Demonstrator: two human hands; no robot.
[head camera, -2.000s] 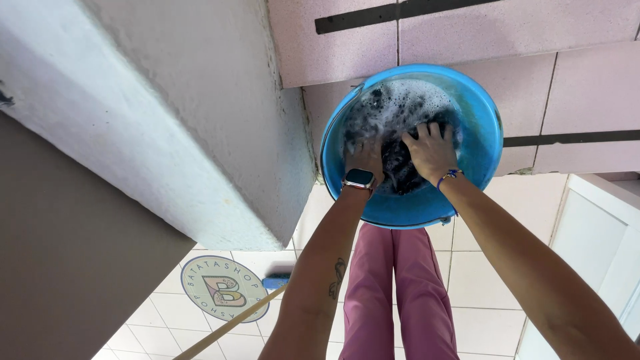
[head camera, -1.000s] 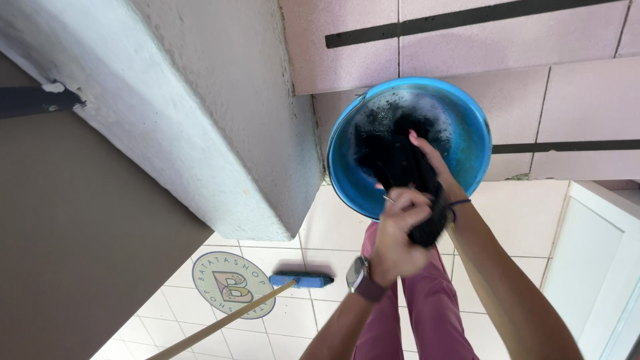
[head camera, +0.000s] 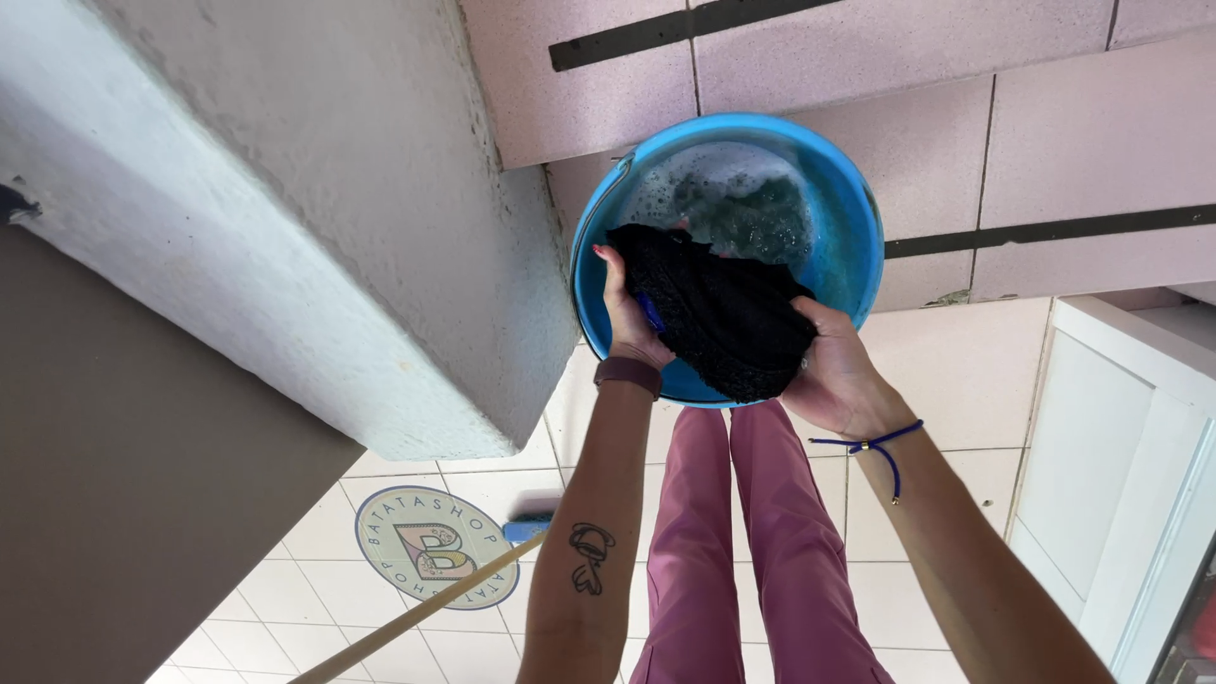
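A wet black cloth (head camera: 717, 309) is bunched between my two hands, above the near part of a blue plastic bucket (head camera: 860, 228). My left hand (head camera: 632, 318) grips the cloth's left side, thumb up along its edge; a small blue patch shows beside the palm. At the cloth's right end, my right hand (head camera: 841, 370) pinches it between thumb and fingers. Behind the cloth, soapy water (head camera: 750, 204) with white foam and a dark greenish tint shows in the bucket. The undersides of the cloth and most of my fingers are hidden.
Pink tiled steps (head camera: 883, 57) with dark strips lie beyond the bucket. A thick pale wall edge (head camera: 380, 237) stands close on the left. Lower left are a blue broom head (head camera: 527, 529) with a wooden handle and a round floor sign (head camera: 437, 546). A white cabinet (head camera: 1092, 456) is at right.
Both hands were down in the foamy water two seconds ago. One second ago they held the cloth bunched upright over the bucket's near rim; now it is spread sideways between them.
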